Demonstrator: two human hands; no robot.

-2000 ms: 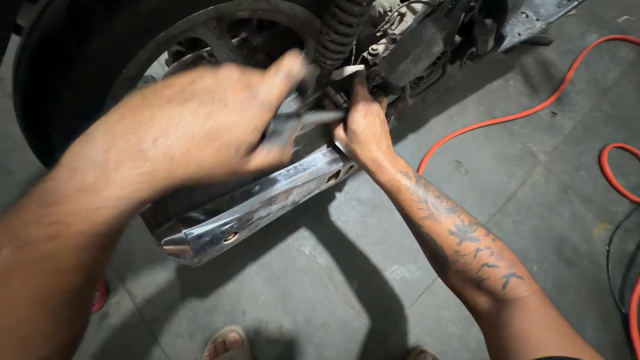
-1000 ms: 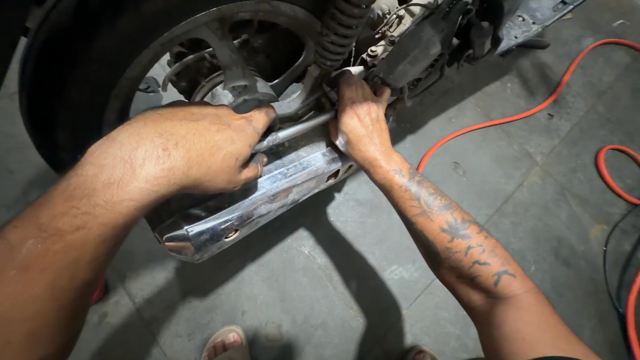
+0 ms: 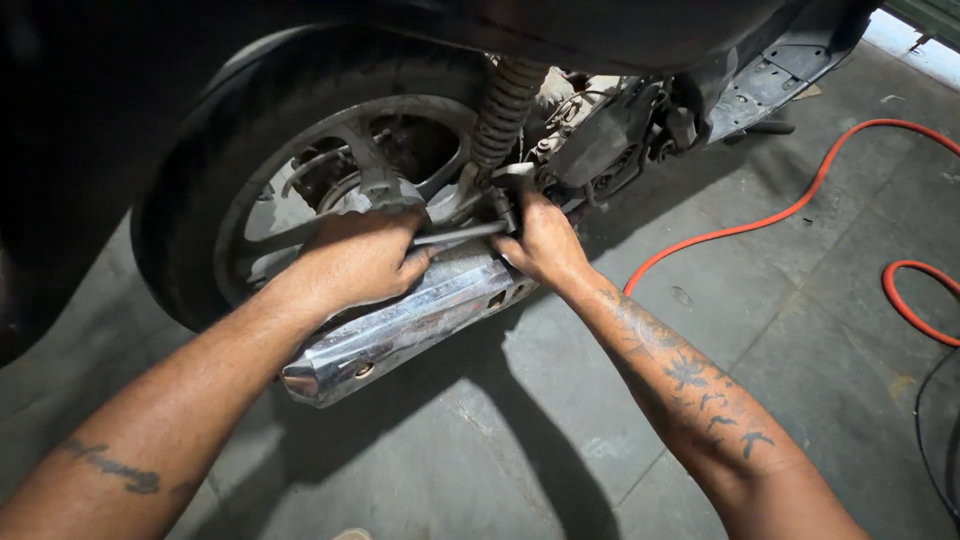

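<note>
My left hand (image 3: 367,251) is closed around the handle of a metal wrench or ratchet (image 3: 461,234), in front of the rear wheel (image 3: 352,124) of a scooter. The tool's shaft runs right to a socket or joint (image 3: 507,210) below the coil spring shock absorber (image 3: 510,112). Around that joint my right hand (image 3: 547,236) has its fingers curled, with the thumb beside the shaft; the fingertips are partly hidden. A pale flat piece (image 3: 514,174) shows just above them. Beneath both hands lies the chromed exhaust muffler cover (image 3: 405,330).
An orange hose (image 3: 772,217) curves over the tiled floor at the right, with a dark cable (image 3: 919,420) near the right edge. The engine (image 3: 600,142) and the footboard's underside (image 3: 772,86) extend to the upper right. Dark bodywork hangs above the wheel.
My left hand, blurred higher up two seconds ago, has come down to the muffler's level with the tool. My right hand has stayed by the socket end. The view has shifted slightly.
</note>
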